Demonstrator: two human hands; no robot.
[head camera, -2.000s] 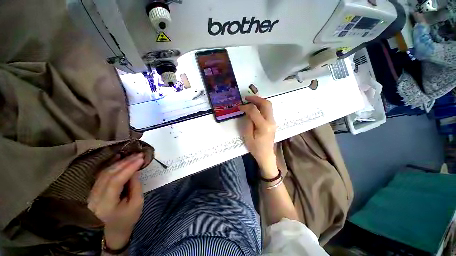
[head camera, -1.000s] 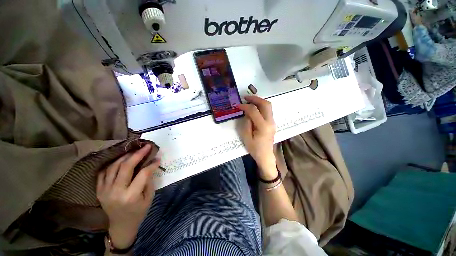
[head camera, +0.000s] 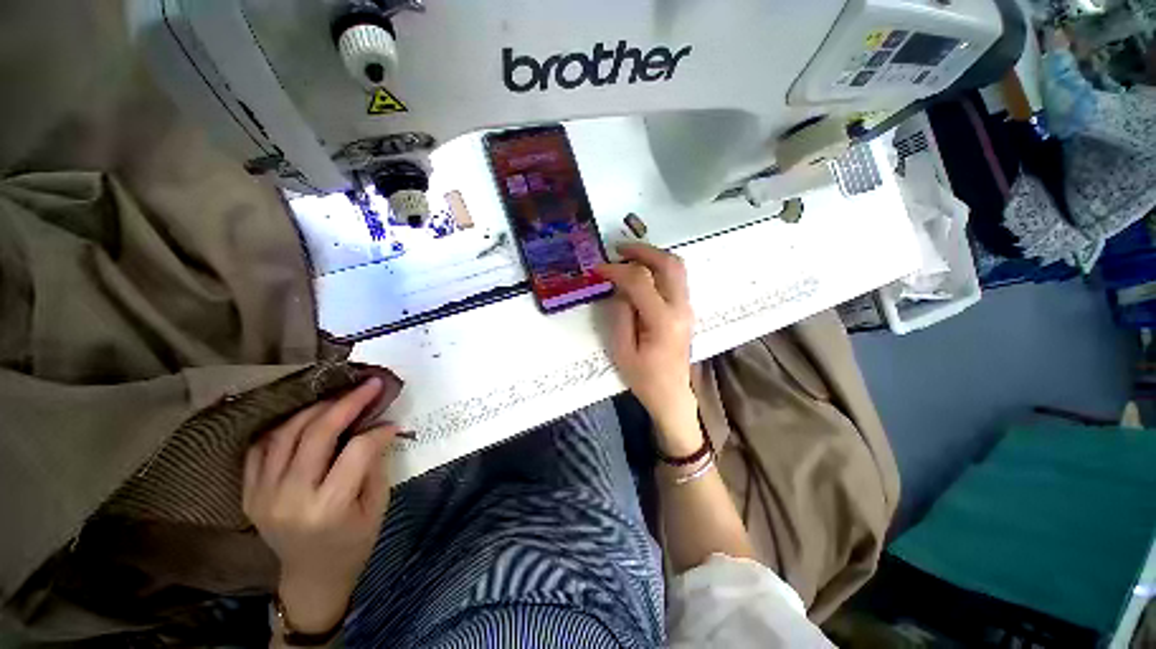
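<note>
A smartphone (head camera: 549, 216) with a lit red and purple screen lies on the white machine bed, right of the needle area. My right hand (head camera: 653, 317) has its fingertips at the phone's lower right edge, fingers bent, holding nothing. Brown fabric (head camera: 152, 279) covers the left of the table. My left hand (head camera: 317, 488) rests on its dark striped inner piece (head camera: 190, 469), with fingertips on the fabric edge at the table's front. Whether it pinches the edge is hard to tell. A small dark stick-like item (head camera: 403, 435) lies beside the left fingers.
The white brother sewing machine (head camera: 596, 64) spans the top. A small brown piece (head camera: 635, 226) lies right of the phone. More brown fabric (head camera: 799, 456) hangs right of my lap. A white bin (head camera: 932, 304) and green cloth (head camera: 1033, 533) are at the right.
Since the first frame my left hand has moved slightly right and flattened over the fabric edge. My right fingertips stay by the phone. The view has shifted slightly.
</note>
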